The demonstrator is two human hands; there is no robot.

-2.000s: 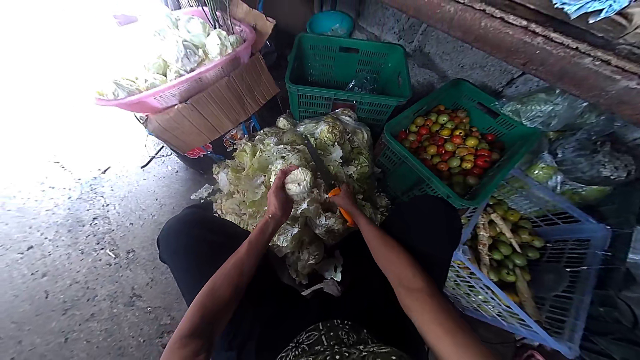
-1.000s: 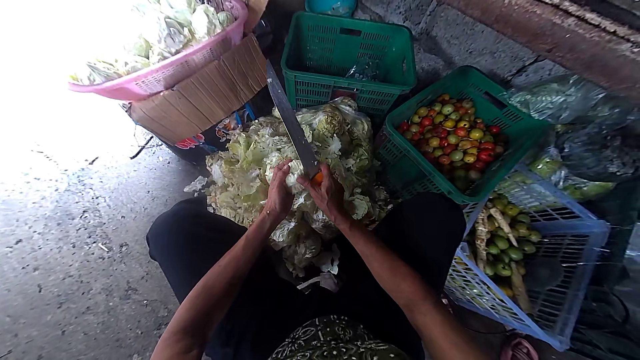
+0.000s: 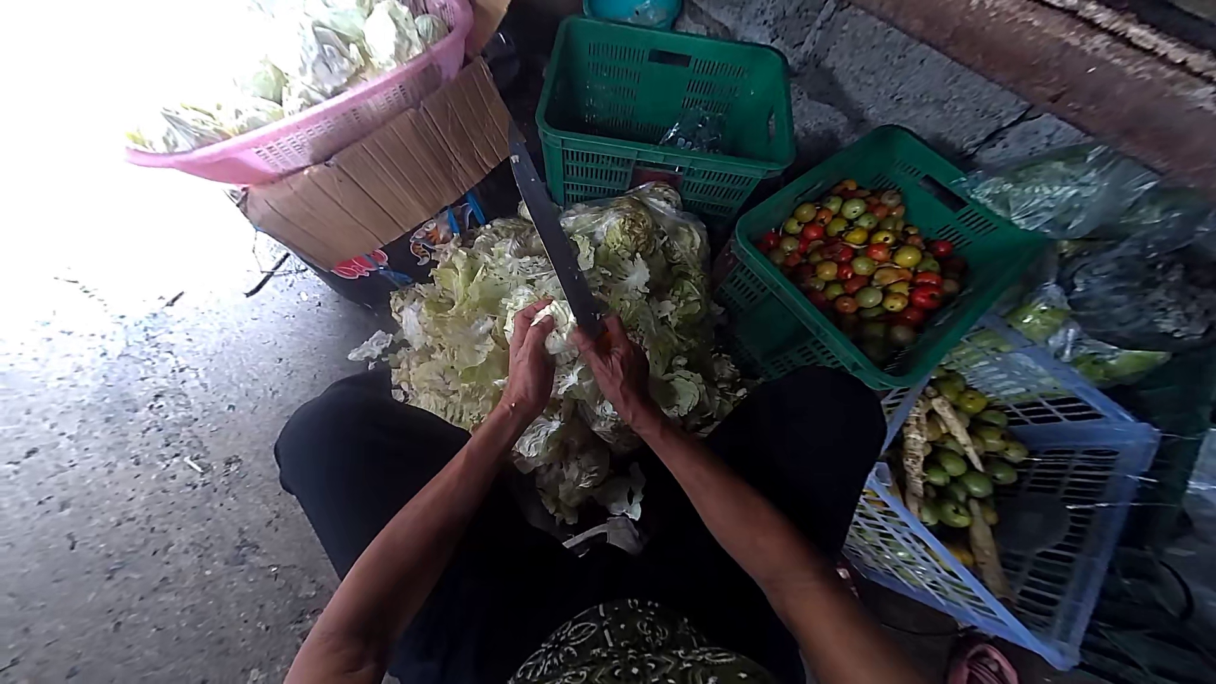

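Note:
My left hand (image 3: 530, 356) holds a pale head of cabbage (image 3: 551, 323), its fingers curled round the left side. In my right hand (image 3: 616, 359) is the handle of a long knife (image 3: 553, 228), mostly hidden by the fingers. The dark blade rises up and to the left, past the top of the head, with its lower part close beside it; whether they touch I cannot tell. Beneath both hands lies a large heap of loose, pale green cabbage leaves (image 3: 446, 332), partly in clear plastic, between my knees.
A pink plastic basket (image 3: 313, 138) of cabbages stands upper left above a cardboard sheet (image 3: 399, 171). Beyond the heap is a green crate (image 3: 665, 157); another green crate (image 3: 798, 318) holds tomatoes (image 3: 874, 256). At right, a pale blue crate (image 3: 1092, 522) holds green fruits and long roots.
Two seconds ago the knife lay lower, over the heap; its blade now points up and away. My right hand has moved in close to my left hand, which still holds a head.

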